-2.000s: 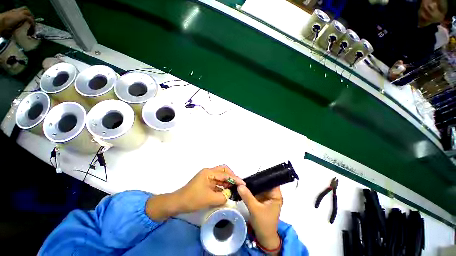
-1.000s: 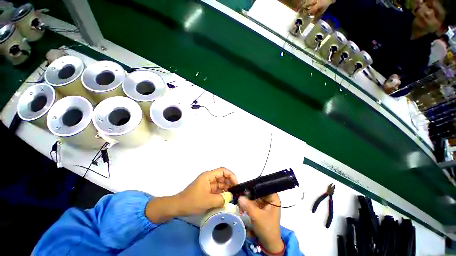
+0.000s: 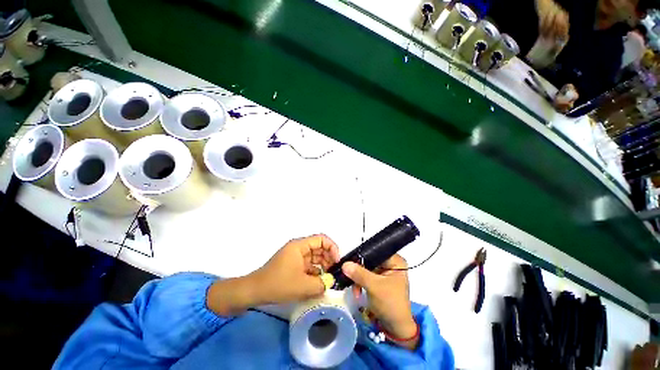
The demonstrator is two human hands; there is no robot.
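Observation:
A cream cylindrical housing (image 3: 323, 336) with a white rim and dark centre hole lies right in front of me. A long black adapter box (image 3: 380, 244) is held over its far end, tilted up to the right. My right hand (image 3: 382, 289) grips the black part, thumb on its near end. My left hand (image 3: 293, 271), with a yellow finger cot, is at the same near end; its fingers are curled and what they pinch is hidden. Thin dark wires (image 3: 427, 261) run out from the black part on both sides.
Several cream housings (image 3: 158, 166) with wires cluster at left. Red-and-dark cutters (image 3: 474, 278) lie open right of centre. Black parts (image 3: 546, 325) are piled at far right. A green conveyor belt (image 3: 347, 108) runs beyond the bench; another person's hand (image 3: 551, 32) and a row of housings are across it.
The black part has tilted more steeply upward. Its wires now spread out, one on each side. The green piece seen earlier at my fingertips no longer shows. The person opposite has moved a hand.

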